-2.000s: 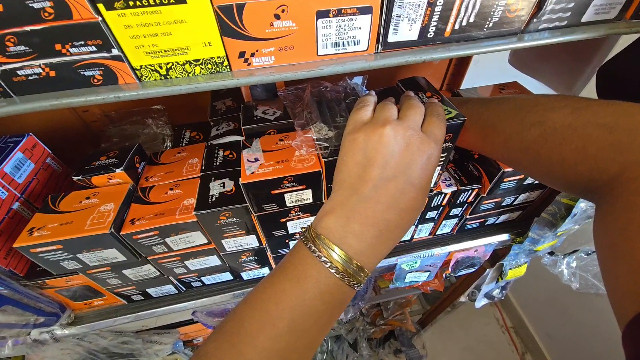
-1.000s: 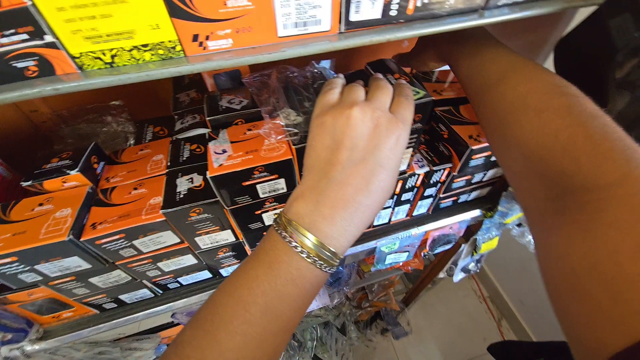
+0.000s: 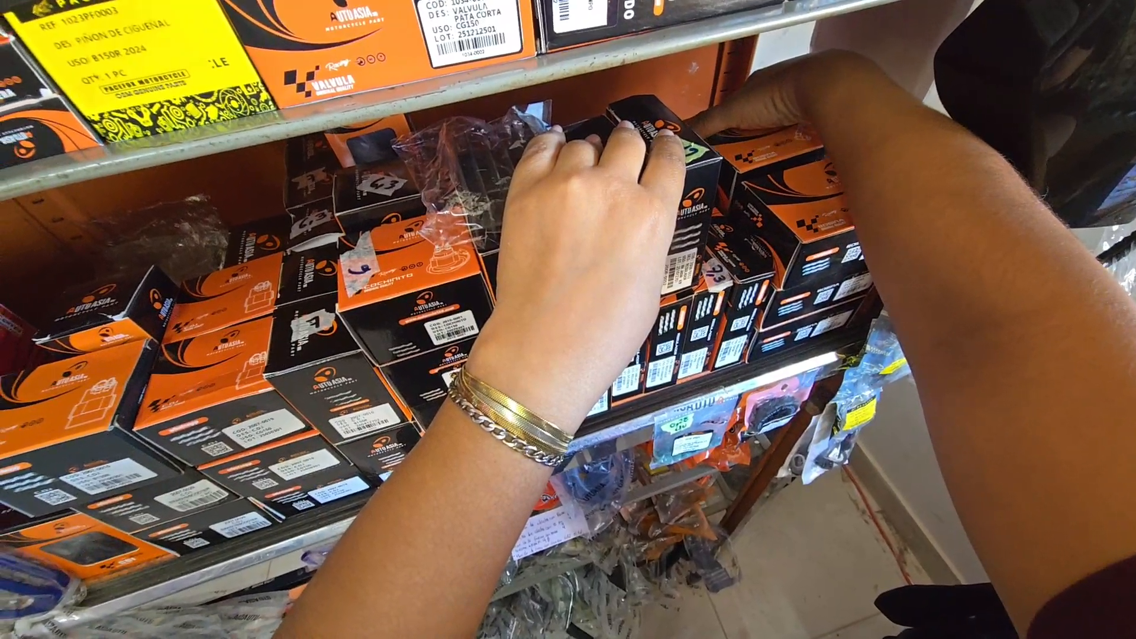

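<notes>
My left hand [image 3: 590, 231], with gold and silver bracelets [image 3: 510, 417] at its wrist, lies over the top of a black cardboard parts box [image 3: 697, 209], fingers bent over its upper edge. Beside these fingers is a crumpled clear plastic bag [image 3: 461, 173] with dark contents. My right hand [image 3: 754, 98] reaches behind the boxes at the shelf's right end; its fingertips are hidden, so whether it holds anything does not show. Just below it are stacked orange and black boxes [image 3: 803, 213]. An orange-topped box [image 3: 413, 284] with a torn paper tag stands left of my left hand.
The metal edge of the upper shelf [image 3: 355, 93] runs close above my hands, with yellow and orange boxes on it. More stacked boxes [image 3: 213, 382] fill the lower shelf's left. Bagged parts [image 3: 692, 430] hang under the lower shelf's front edge, and a tiled floor [image 3: 790, 550] shows below.
My right hand, out of sight behind my left hand and the boxes two seconds ago, now shows partly at the right end of the shelf. My left hand stays on the black box.
</notes>
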